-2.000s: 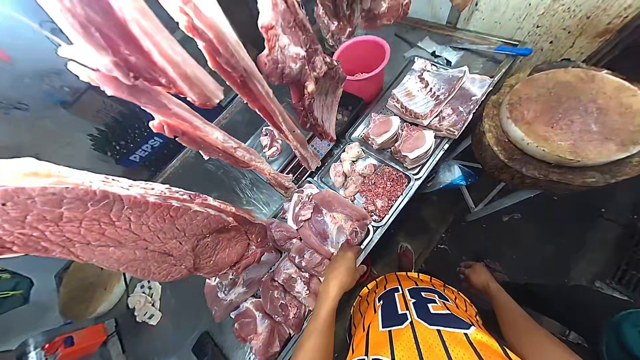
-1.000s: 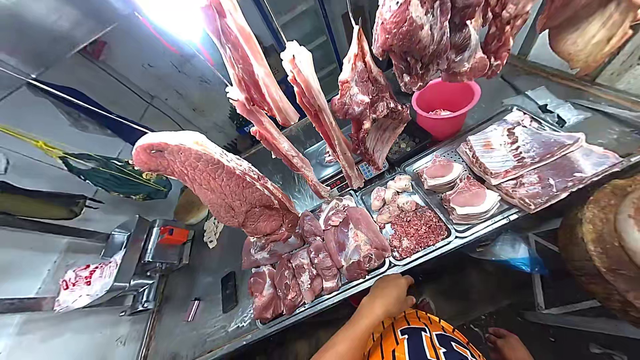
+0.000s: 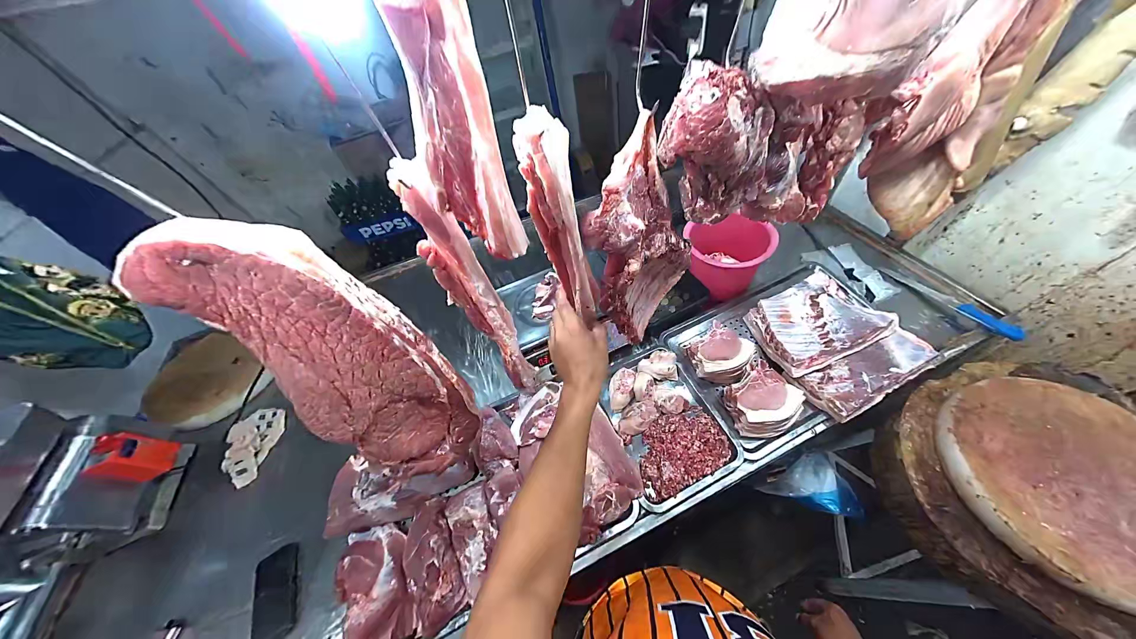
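Observation:
My left hand (image 3: 579,348) reaches up and out over the trays, its fingers around the lower end of a hanging strip of pork belly (image 3: 555,204). Just right of it hangs a bony rib piece (image 3: 641,231), and to its left a longer narrow strip (image 3: 461,266). Below the forearm lie raw pork cuts (image 3: 470,524) on a tray. A large slab of pork with a fat edge (image 3: 302,337) hangs further left. My right hand (image 3: 825,619) is low at the bottom edge, beside the orange striped jersey (image 3: 670,608); its fingers are mostly cut off.
Trays hold ground meat (image 3: 683,453), sliced chops (image 3: 763,404) and rib slabs (image 3: 821,324). A pink bucket (image 3: 732,257) stands behind them. A blue-handled knife (image 3: 990,321) lies at the back right, and a round wooden chopping block (image 3: 1047,479) stands nearer. A dark phone (image 3: 276,590) lies on the metal counter.
My left hand has risen from the tray's near edge to the hanging strip and closed around its lower end. The view has shifted over these moments.

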